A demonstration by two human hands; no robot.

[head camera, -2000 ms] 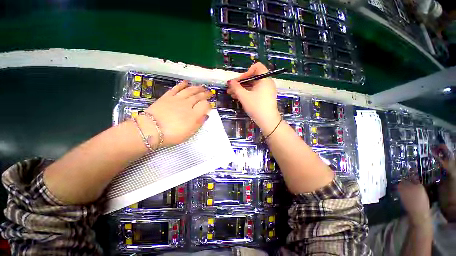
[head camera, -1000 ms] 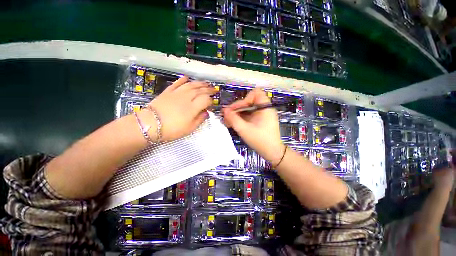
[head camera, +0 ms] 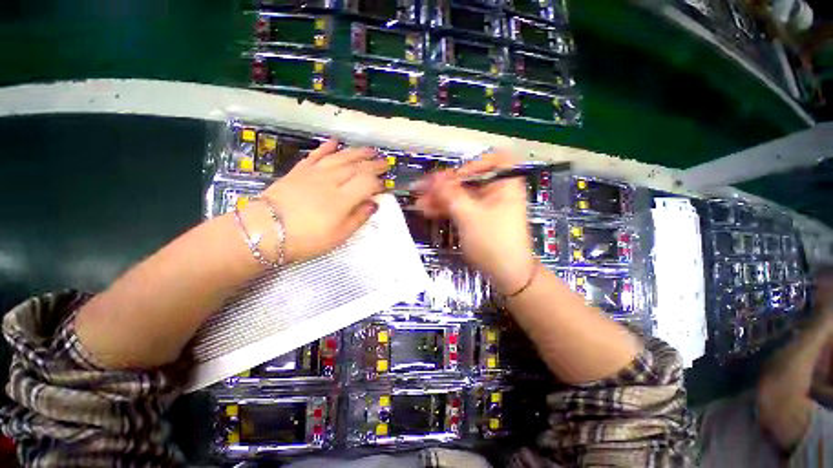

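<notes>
A clear blister tray [head camera: 345,402] holds dark electronic modules [head camera: 416,352] with yellow spots at one end and red at the other. My left hand [head camera: 331,203] lies over the tray's upper left part, with the white sticker sheet [head camera: 311,302] under its palm and fingers. The sheet has dense grey rows and slants across the tray. My right hand [head camera: 484,215], blurred, holds dark tweezers [head camera: 516,172] just right of the sheet's top corner. The tweezer tip points toward my left fingertips. Whether a sticker is on the tip cannot be seen.
A green conveyor belt [head camera: 164,41] with a pale edge rail [head camera: 146,96] runs beyond the tray and carries another tray of modules [head camera: 388,73]. White spare sheets [head camera: 678,279] lie to the right. Further right are another tray [head camera: 753,260] and another person's arm [head camera: 795,384].
The tray on the belt has moved left. My right hand with the tweezers has moved down and slightly right from the rail. My left hand stays on the sheet.
</notes>
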